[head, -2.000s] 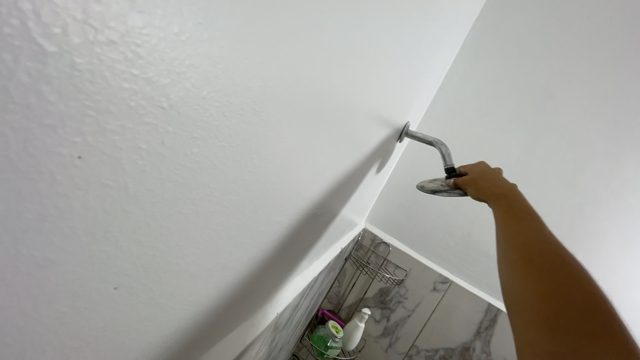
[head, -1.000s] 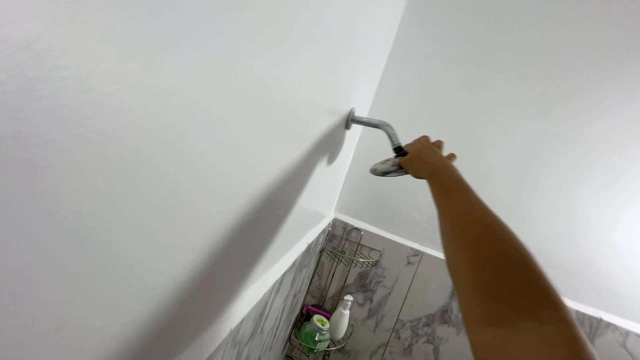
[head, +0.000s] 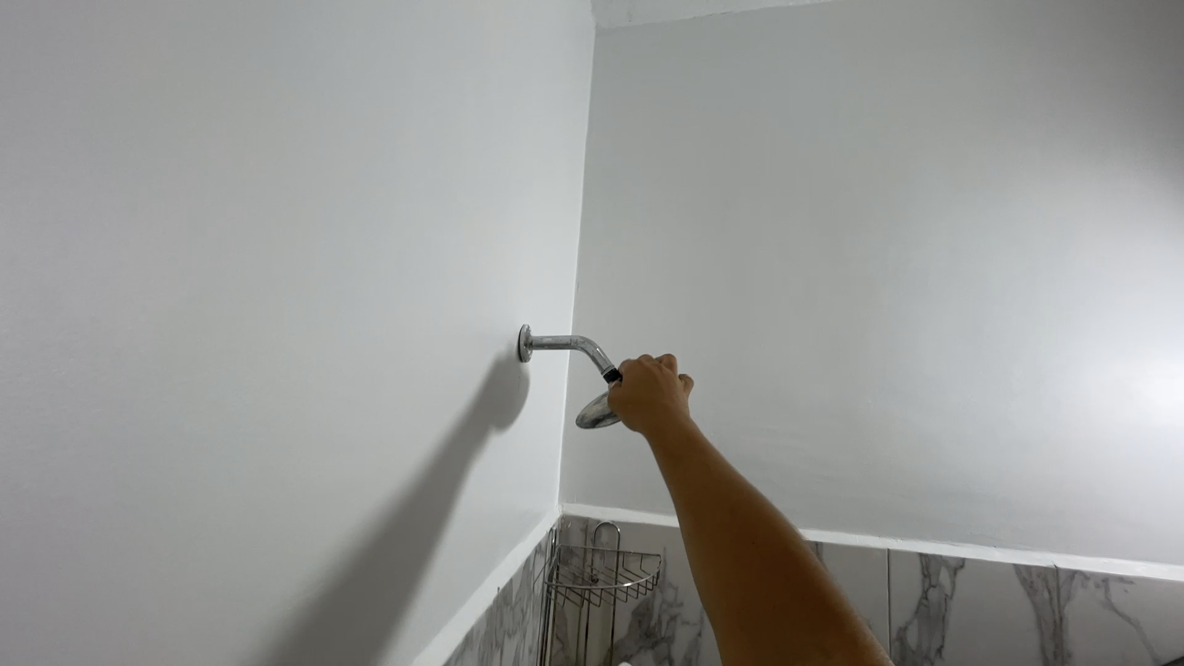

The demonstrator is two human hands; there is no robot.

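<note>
A chrome shower arm (head: 575,343) comes out of a round wall flange (head: 525,343) on the white left wall and bends downward. A dark collar joins its lower end to a round metal shower head (head: 597,413). My right hand (head: 650,393) is closed around the neck and back of the shower head, with the fingers partly hidden behind it. Only the near edge of the head shows beside the hand. My left hand is not in view.
Below, in the corner, hangs a chrome wire shower caddy (head: 603,569). Marbled tiles (head: 980,601) cover the lower walls, with a white ledge (head: 925,548) along their top. The forearm's shadow falls on the left wall.
The view has turned, and the bottles in the caddy have all but left it. My right hand stays on the shower head, its grip shifted slightly.
</note>
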